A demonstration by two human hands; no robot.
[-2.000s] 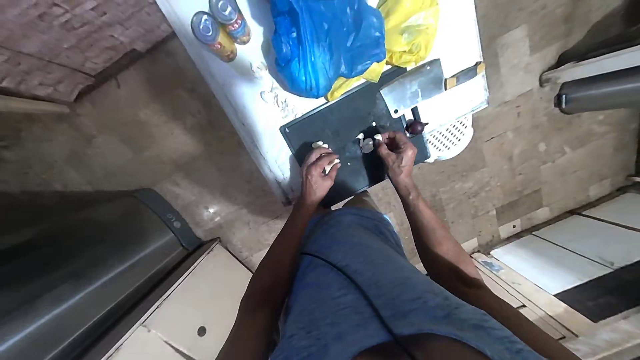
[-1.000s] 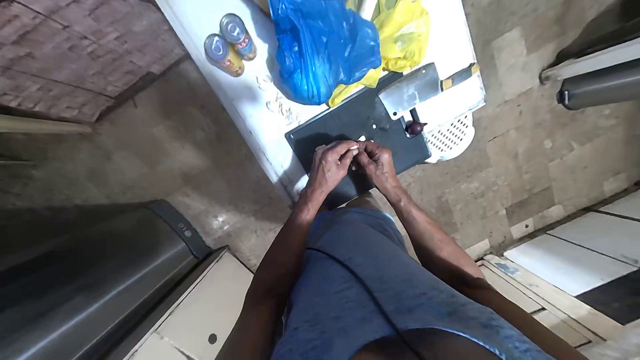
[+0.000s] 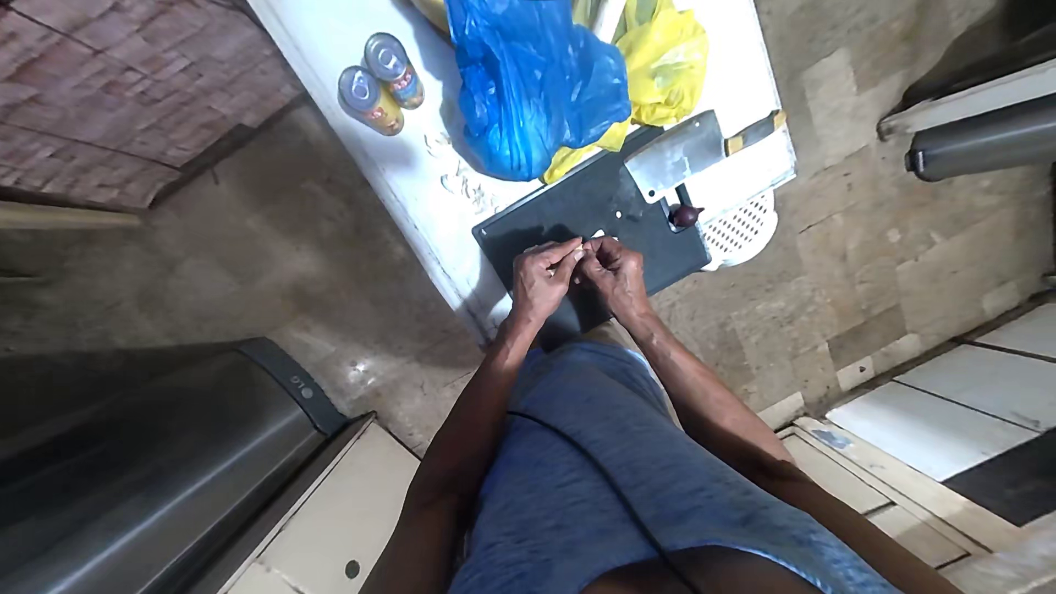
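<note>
Over the black cutting board (image 3: 549, 210) my two hands meet at the fingertips. My left hand (image 3: 542, 276) and my right hand (image 3: 615, 272) pinch a small pale piece (image 3: 580, 247), which looks like a garlic clove; the fingers partly hide it. Another small white piece (image 3: 618, 214) lies on the board beyond my right hand. A cleaver (image 3: 676, 157) rests across the board's far right part, its handle over the white table. Beside its blade sits a small dark red onion (image 3: 685, 216).
A blue plastic bag (image 3: 528, 91) and a yellow plastic bag (image 3: 664, 62) stand behind the board. Two cans (image 3: 370, 101) are at the table's far left, with pale peel scraps (image 3: 466, 186) nearer. A perforated white plastic seat (image 3: 742, 231) shows past the right edge.
Two seconds ago my hands were apart over the board, each at small pale pieces. They came together at the fingertips and remain so.
</note>
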